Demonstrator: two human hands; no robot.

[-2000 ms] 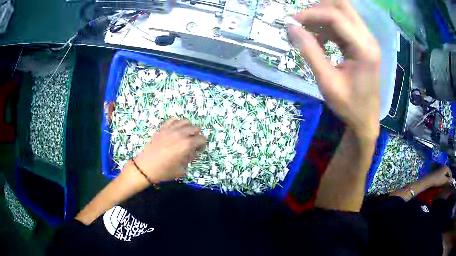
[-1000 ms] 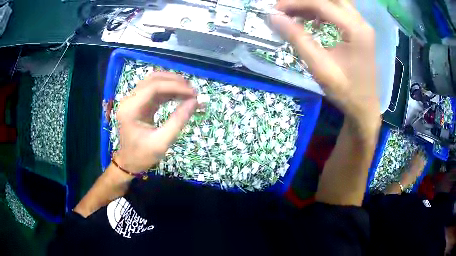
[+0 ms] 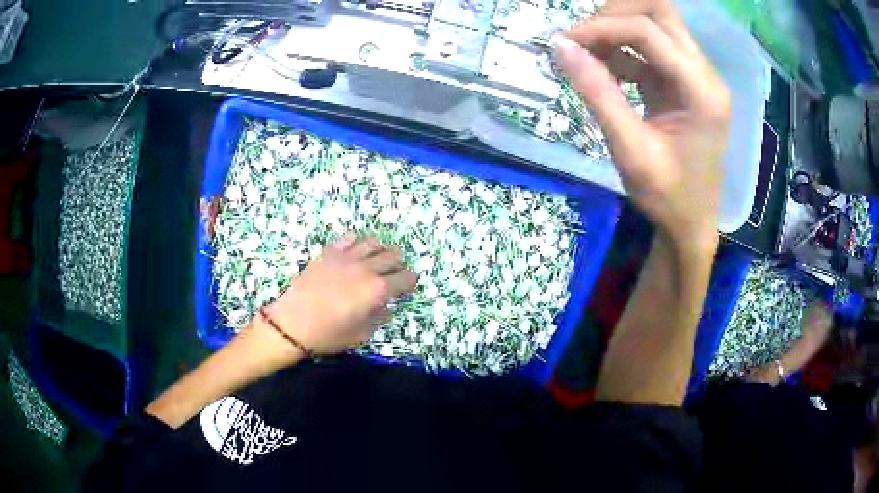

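Observation:
A blue parts bin [image 3: 596, 231] lies before me, full of small white-and-green connector pieces [image 3: 482, 260]. My left hand [image 3: 349, 294] rests in the pile left of the bin's middle, knuckles up and fingers bent down; whether it grips a piece is hidden. My right hand [image 3: 665, 116] is raised at the upper right, beside the machine fixture [image 3: 461, 38], thumb and forefinger curved towards each other near its right end. No piece can be made out between its fingertips.
The machine's silver plate [image 3: 337, 48] runs above the bin, with black cables at its left. A translucent tub [image 3: 747, 125] with loose pieces stands behind my right hand. A dark green bin [image 3: 43, 231] is at far left. Another person's hand [image 3: 810, 337] is over a bin at right.
My left hand, raised over the bin's left side a second ago, is down in the pile and further right. My right hand stays by the fixture, fingertips slightly shifted right. The other person's hand moved a little.

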